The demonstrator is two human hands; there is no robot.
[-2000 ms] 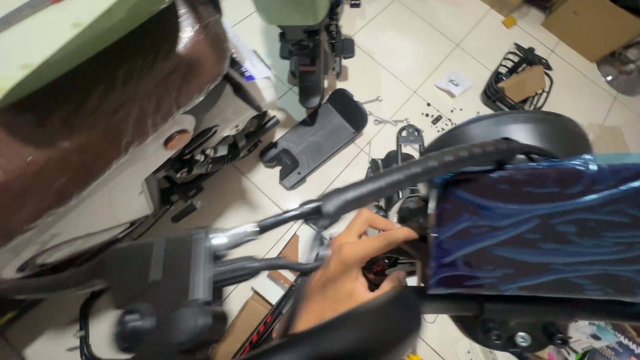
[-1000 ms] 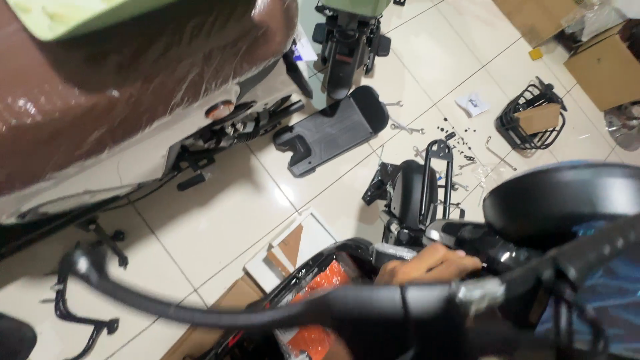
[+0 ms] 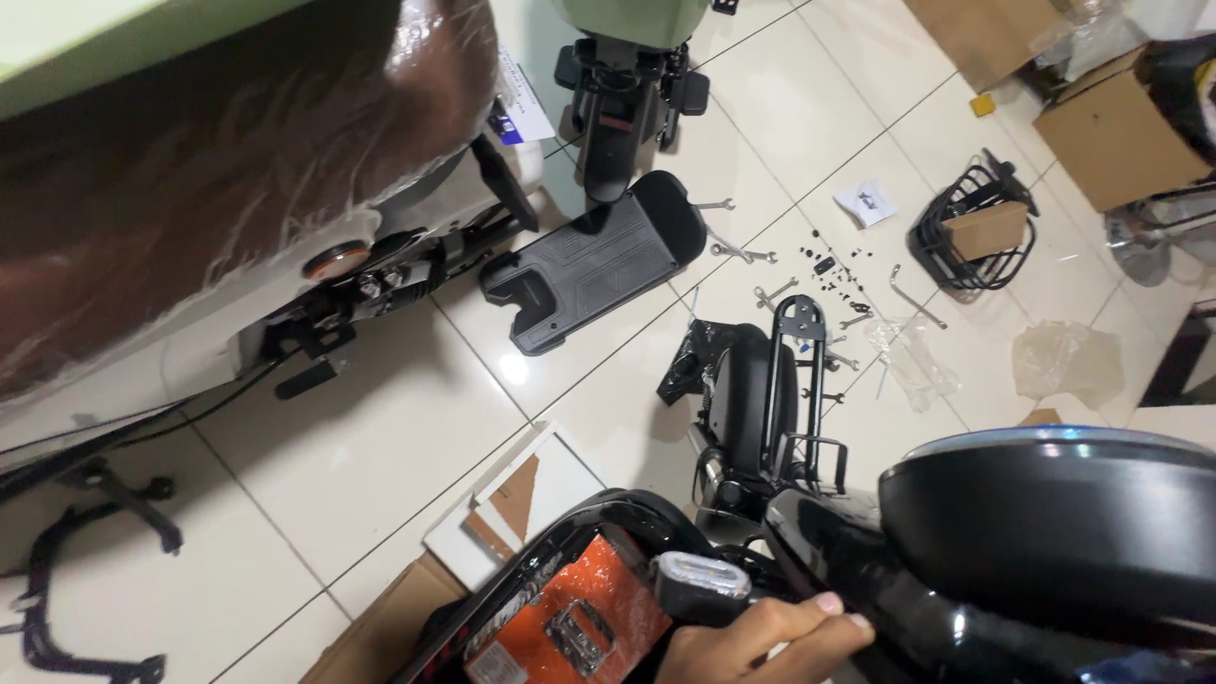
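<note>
My left hand reaches in from the bottom edge, its fingertips against or just beside a glossy black body panel of a scooter. Just above its knuckles is a small lamp with a clear lens in a black housing; whether the hand grips its stem is hidden. A large rounded black housing fills the right, next to the panel. Left of the hand, an orange plastic-wrapped packet lies within a black frame part. Beyond the panel are a black fender-like part and a metal rack. My right hand is out of view.
A plastic-wrapped brown seat of another scooter spans the upper left. On the tiled floor lie a black footboard, several wrenches, small fasteners, a black basket and cardboard boxes. A black stand lies lower left.
The handlebar that crossed the view earlier is out of sight. The small lamp and orange packet now show plainly beside my left hand, which has moved lower in the view.
</note>
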